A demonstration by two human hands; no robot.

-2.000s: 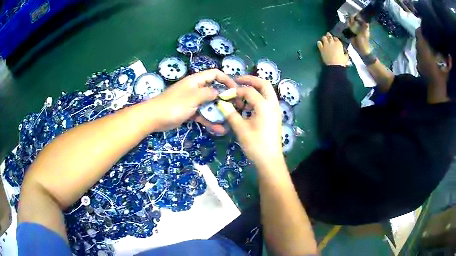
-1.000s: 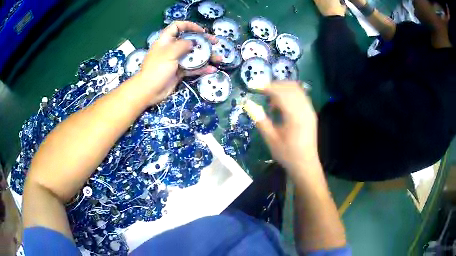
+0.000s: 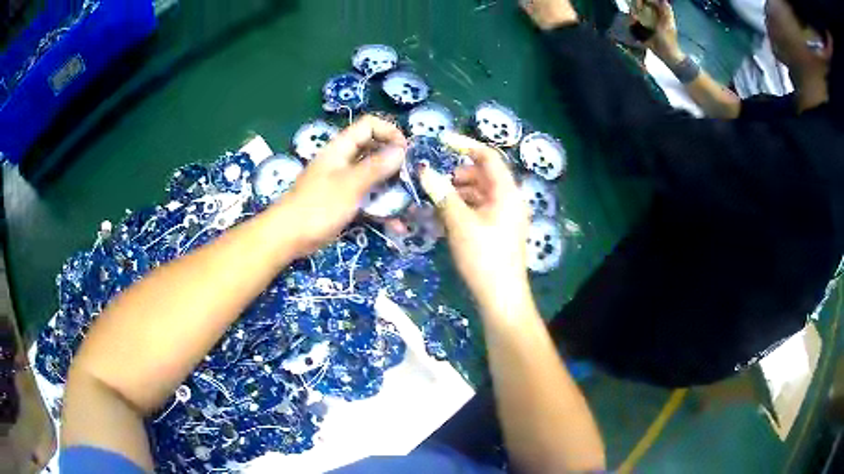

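My left hand holds a pale round housing, partly hidden under its fingers. My right hand holds a small round blue circuit board between thumb and fingers, just right of my left fingertips. Yellowish covers show on my right fingertips. Thin white wires hang between the hands, slightly blurred. Another pale housing lies below the hands. More pale housings with dark holes lie around them on the green surface.
A large heap of blue wired boards lies on a white sheet under my forearms. A blue bin stands at upper left. A person in black works at right, an arm reaching toward the top. A wired blue board lies at the far housings.
My right hand has come from the lower right back to my left hand and now has a blue board. The view has shifted, so the scene sits lower. The left hand's housing is now tilted lower.
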